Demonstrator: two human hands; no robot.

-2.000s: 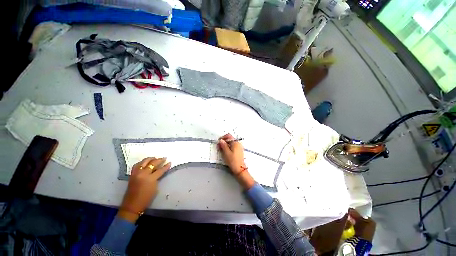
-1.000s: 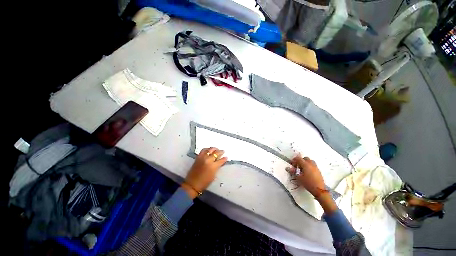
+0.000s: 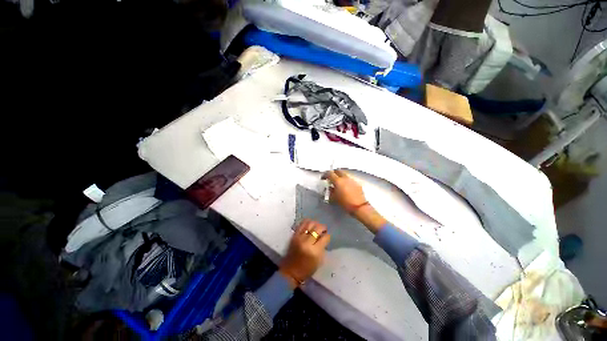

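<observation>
The grey denim panel (image 3: 346,231) lies uncovered on the white table, partly hidden under my right forearm. The long curved white template (image 3: 393,183) lies just beyond it, off the panel. My right hand (image 3: 346,192) is over the panel's far edge near the template, with a small pale stick, seemingly the marking pen (image 3: 327,190), in its fingers. My left hand (image 3: 307,248), with a ring, is at the panel's near left corner with fingers curled; whether it pinches the cloth is unclear. A second grey denim panel (image 3: 459,176) lies farther back.
A phone (image 3: 218,181) and cream pattern pieces (image 3: 233,140) lie at the left. A dark blue scrap (image 3: 291,148), a crumpled grey cloth (image 3: 329,105) and red handles (image 3: 346,133) lie beyond. The iron (image 3: 580,323) is at the right edge. A blue crate (image 3: 200,286) stands below the table.
The template has moved off the near panel to its far side. My right hand has moved back towards the panel's left end. The view has shifted, showing more crate.
</observation>
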